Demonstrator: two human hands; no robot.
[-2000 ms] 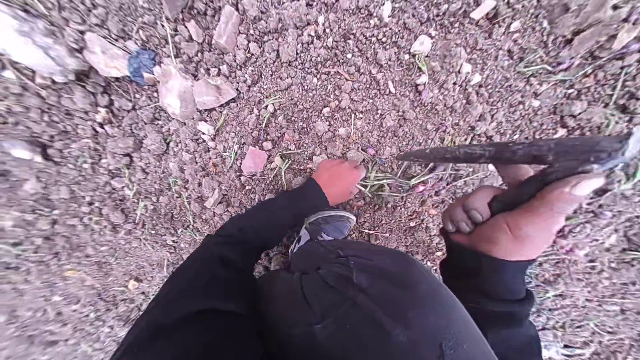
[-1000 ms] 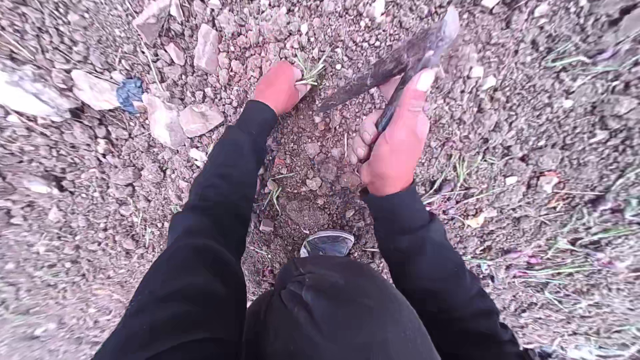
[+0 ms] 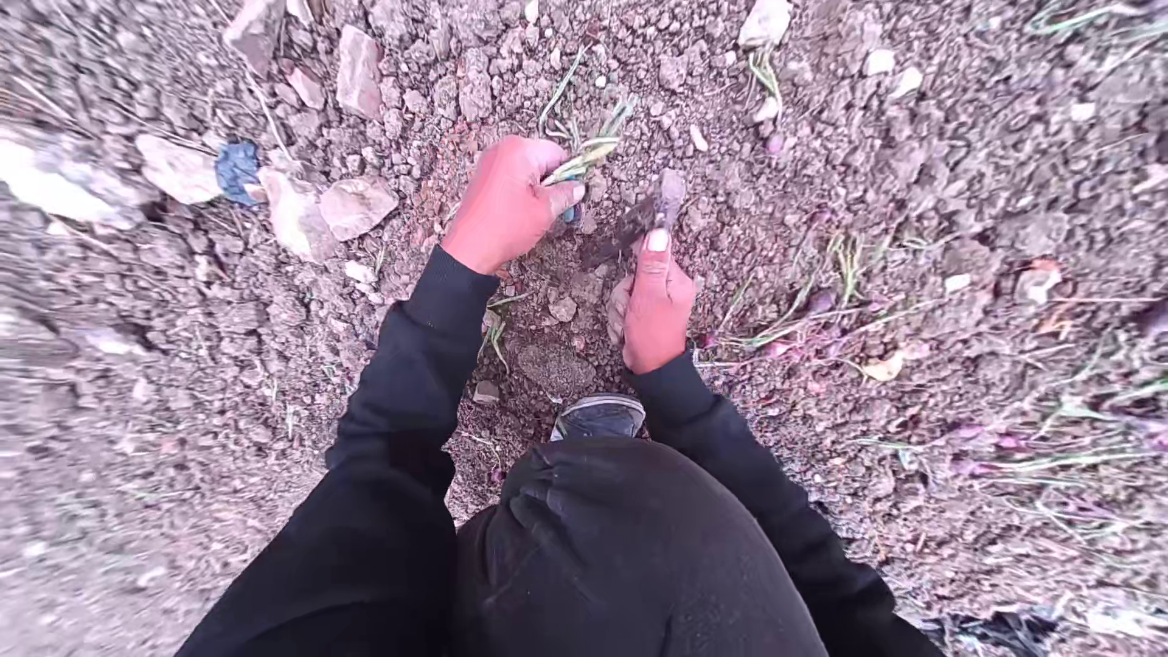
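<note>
My left hand (image 3: 520, 196) is closed around the green leaves of a plant (image 3: 589, 157), whose tips stick out past the fingers. Just right of it, my right hand (image 3: 654, 306) grips a dark-bladed hand tool (image 3: 630, 228) with its thumb near the tool's pale end. The blade points down and left at the loose soil between the hands; its tip is hard to make out against the earth. Pulled onion plants (image 3: 794, 342) with purple bulbs lie to the right of my right hand.
Pale stones (image 3: 358, 208) and a scrap of blue cloth or plastic (image 3: 238, 172) lie at the left. More plants with green stalks (image 3: 1068, 461) are at the far right. A shoe (image 3: 599, 417) stands on the cloddy soil below the hands. One small plant (image 3: 766, 82) lies near the top.
My left hand has moved from beside the shoe up to the leaves it holds. The tool, raised and seen at full length earlier, is now lower at the soil, close to my left hand.
</note>
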